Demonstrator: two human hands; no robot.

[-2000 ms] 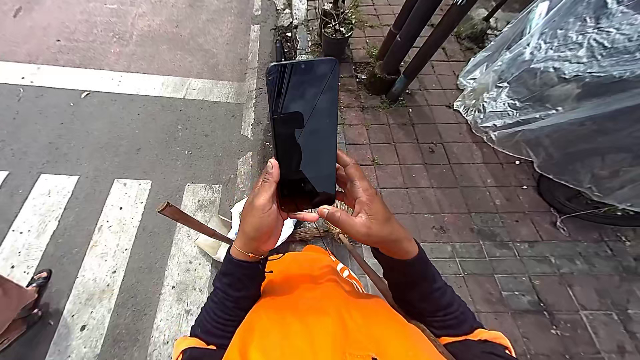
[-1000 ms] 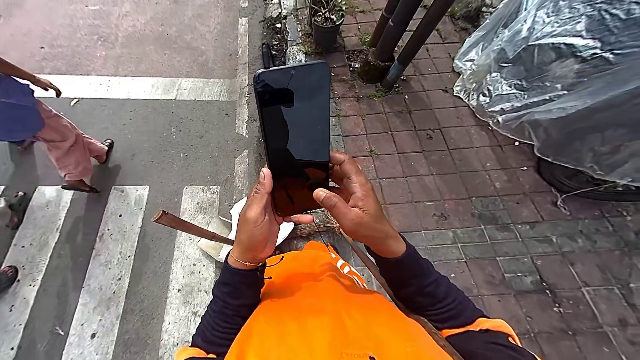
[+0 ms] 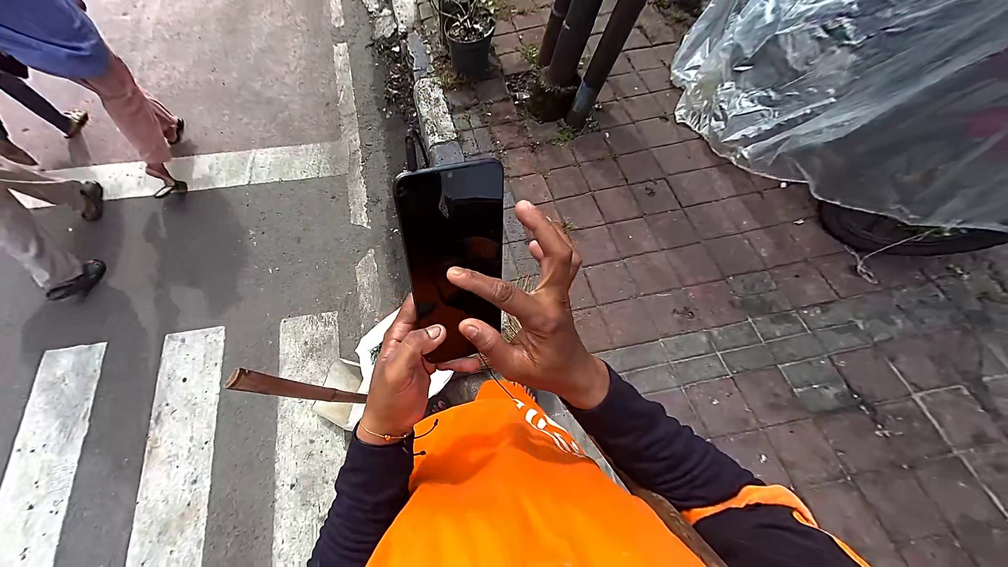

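Note:
A black smartphone [image 3: 450, 228] with a dark, reflective screen is held upright in front of my chest. My left hand [image 3: 400, 378] grips its lower left part, the thumb along the front edge. My right hand [image 3: 535, 315] is off the phone's side, its fingers spread, with the index finger and thumb over the lower screen; whether they touch it I cannot tell. Behind my left wrist a brown wooden stick [image 3: 295, 386] juts out to the left, near a whitish sheet or bag [image 3: 370, 346] that is partly hidden.
Several people's legs [image 3: 130, 110] cross the road at upper left, by the crosswalk stripes [image 3: 181, 425]. A curb [image 3: 431, 110] runs beside the paved sidewalk. A potted plant [image 3: 470, 51], metal posts [image 3: 575, 47] and a plastic-covered object [image 3: 850, 102] with a tire [image 3: 882, 228] stand there.
My right hand has let go of the phone's right side and spread its fingers over the lower screen. My left hand still holds the phone. More walking people have come into view at the left.

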